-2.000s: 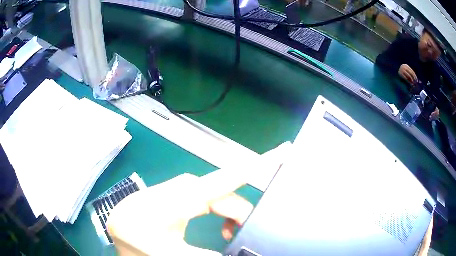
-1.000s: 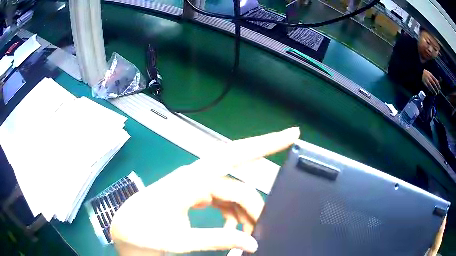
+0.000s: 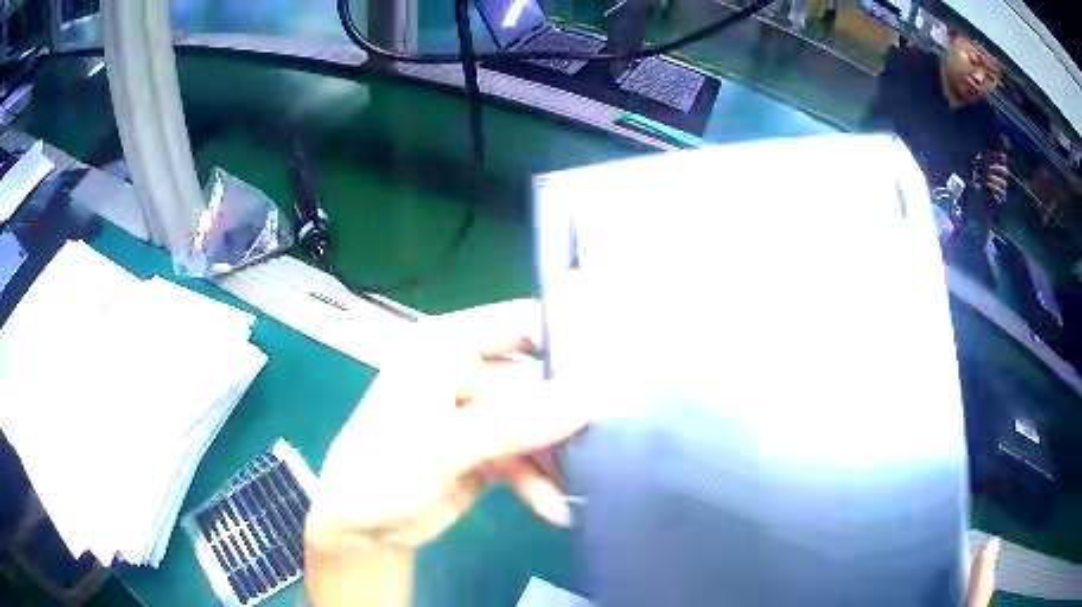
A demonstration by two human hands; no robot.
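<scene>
A silver-grey laptop bottom cover (image 3: pixel 771 356), blurred and with strong glare on its upper part, is held up and tilted above the bench. My left hand (image 3: pixel 457 439) grips its left edge. Of my right hand only a fingertip (image 3: pixel 982 574) shows at the cover's lower right edge; the rest is hidden or outside the picture. A loose stack of white sheets (image 3: pixel 113 391) lies at the bench's left. A sheet with rows of black strips (image 3: pixel 252 522) lies between the stack and my left wrist.
A clear plastic bag (image 3: pixel 235 225) lies beside the pale post (image 3: pixel 148 119). A black cable (image 3: pixel 470 95) hangs ahead. Across the bench, open laptops (image 3: pixel 659 81) lie at the back and a person (image 3: pixel 920 101) sits at the right. A pale rail (image 3: pixel 344 311) crosses the bench.
The cover has been raised and turned, with its face now in bright glare. My left hand has moved up with it. The whole view has shifted slightly, so the bench items appear lower and further left.
</scene>
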